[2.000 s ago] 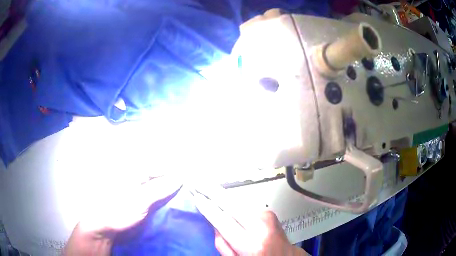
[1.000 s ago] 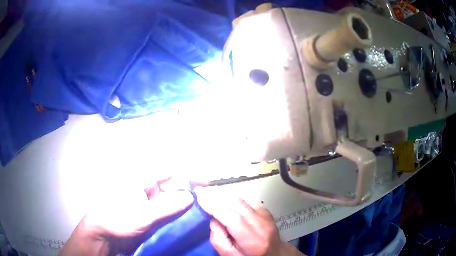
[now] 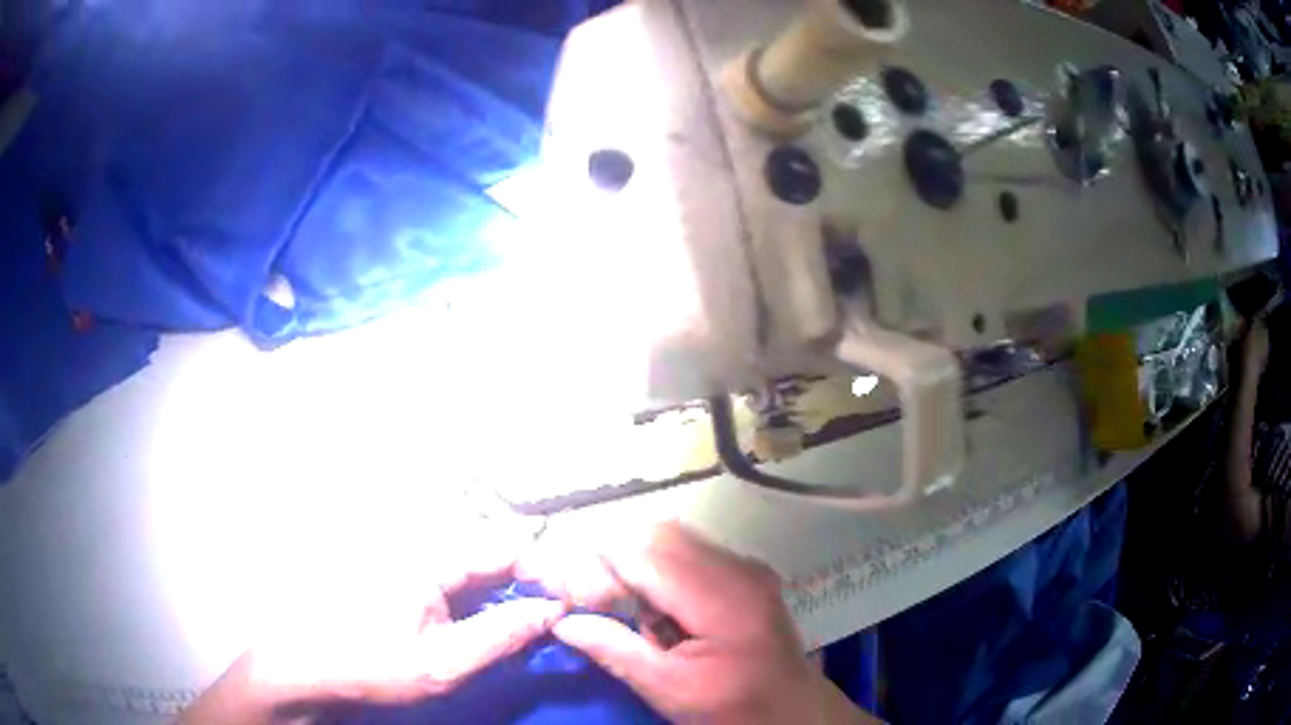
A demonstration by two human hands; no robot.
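Observation:
A royal blue cloth piece (image 3: 559, 687) is held between my two hands at the table's front edge. My left hand (image 3: 411, 652) pinches it from the left, partly washed out by glare. My right hand (image 3: 708, 623) pinches it from the right, fingertips close to the left ones. The cream sewing machine head (image 3: 850, 213) stands beyond and to the right of my hands. The needle area is lost in white glare.
Heaped blue garment pieces (image 3: 283, 156) lie on the pale table (image 3: 85, 496) at the back left. A ruler scale (image 3: 906, 545) runs along the front right. A pale-rimmed bin (image 3: 1111, 666) with blue cloth is below. A person's arm (image 3: 1246, 411) shows at the far right.
The machine has shifted left and up in view. My hands have drawn closer together around the cloth, fingers more bent, and sit slightly lower relative to the machine.

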